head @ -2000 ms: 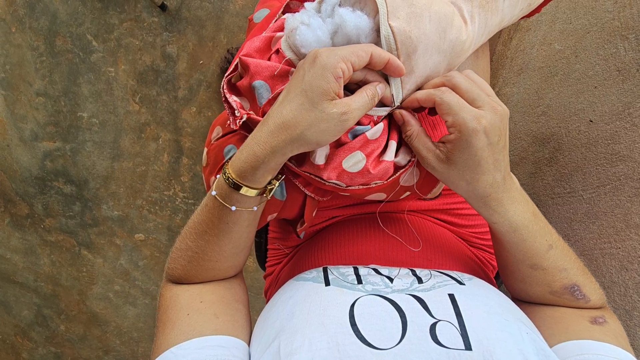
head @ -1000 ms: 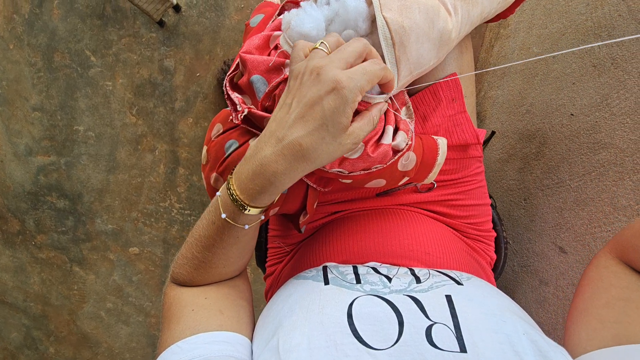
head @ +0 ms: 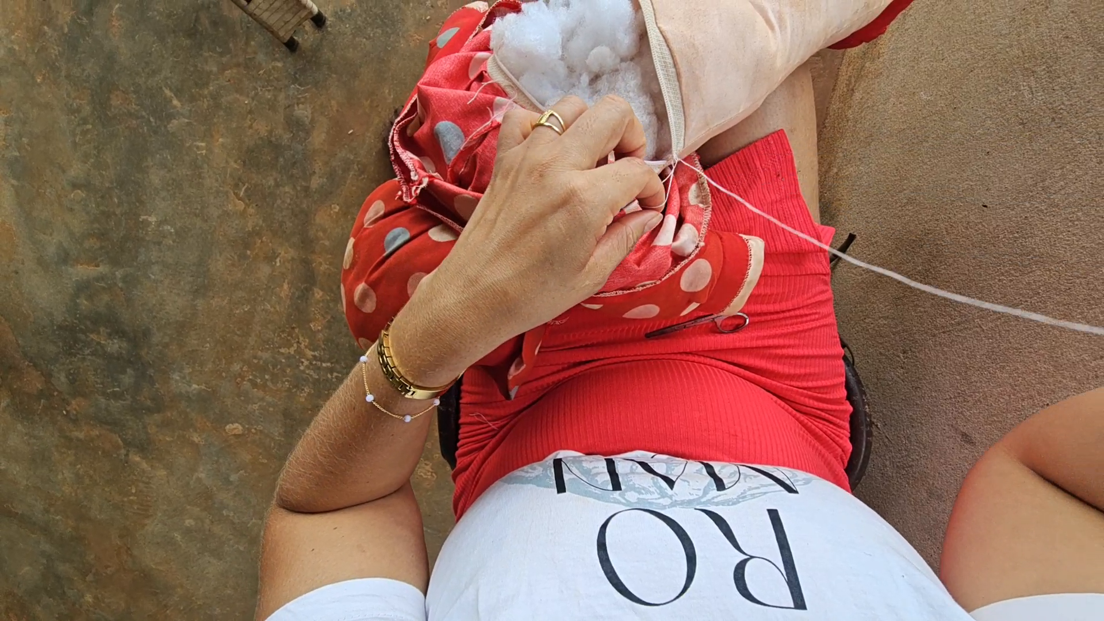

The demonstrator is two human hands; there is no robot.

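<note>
With its fingertips, my left hand [head: 561, 190] pinches the fabric edge at the opening of a stuffed cloth piece. White fiber stuffing [head: 578, 52] bulges out of that opening, beside a pale cloth panel [head: 742, 60] with a seamed edge. Red polka-dot fabric [head: 401, 250] bunches below and left of the hand. From the corner of the opening a white thread [head: 897, 276] runs off the right edge. My right hand is outside the view; only part of that arm shows at lower right. Small scissors [head: 703, 323] lie on the red ribbed garment over my lap.
A brown textured surface [head: 966, 198] lies along the right side. On the left is a mottled floor [head: 172, 259], with the corner of a woven stool or similar piece [head: 280, 17] at the top. Dark seat edges [head: 856, 423] show beside my hips.
My right hand was at the seam beside my left two seconds ago; it has since gone out of view to the right. The thread, taut one second ago, now sags in a curve.
</note>
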